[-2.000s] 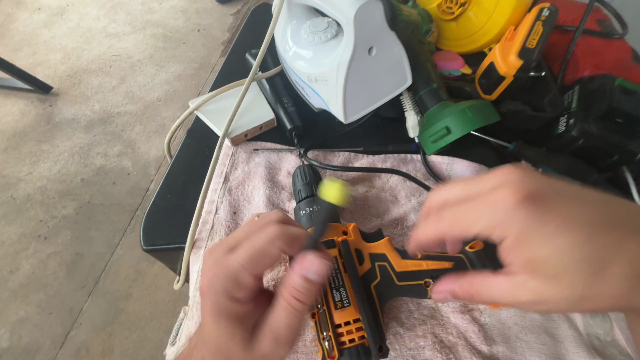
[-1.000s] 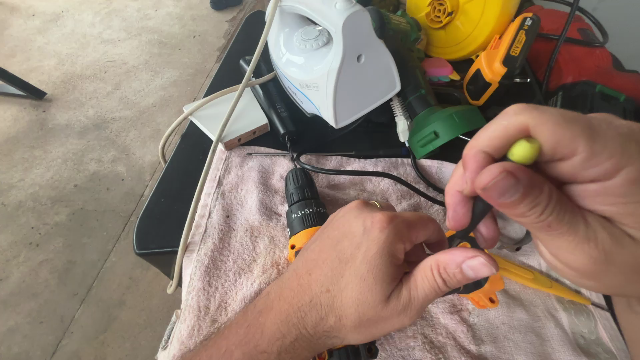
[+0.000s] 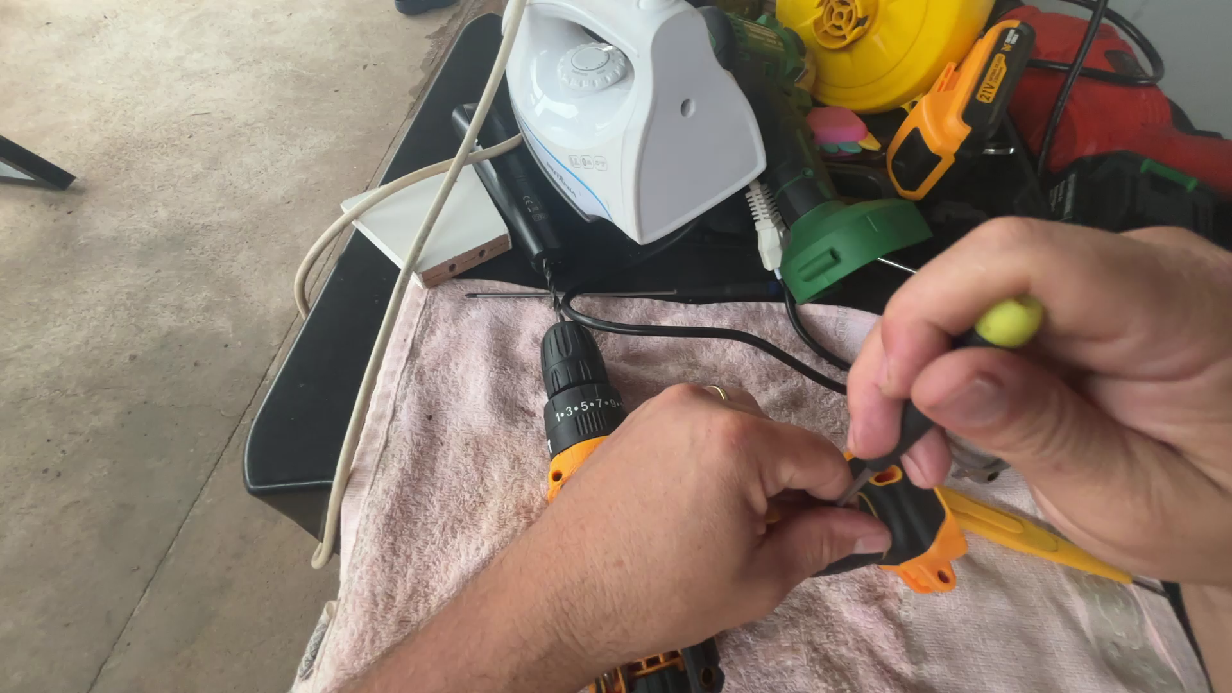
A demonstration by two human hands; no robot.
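Note:
A black and orange cordless drill [image 3: 582, 414] lies on a pink towel [image 3: 462, 404], its chuck pointing up the view and its body mostly covered by my left hand and forearm. My left hand [image 3: 731, 491] holds the drill's handle end [image 3: 905, 520] between thumb and fingers. In my right hand [image 3: 1049, 385] is a screwdriver with a black handle and a yellow-green end [image 3: 1009, 321]. Its thin shaft [image 3: 855, 487] points down at the handle end by my left fingertips; the tip is hidden. A yellow tool [image 3: 1030, 534] lies on the towel under my right hand.
Behind the towel stand a white clothes iron [image 3: 654, 115], a green power tool [image 3: 847, 245], a yellow round housing [image 3: 881, 48], an orange battery pack [image 3: 962, 106] and a red tool [image 3: 1078, 96]. A pale cord [image 3: 423, 241] hangs over the black table edge [image 3: 289, 433] at left.
My left hand has moved right, across the drill to its handle end. The screwdriver was in my left hand two seconds ago and is now in my right.

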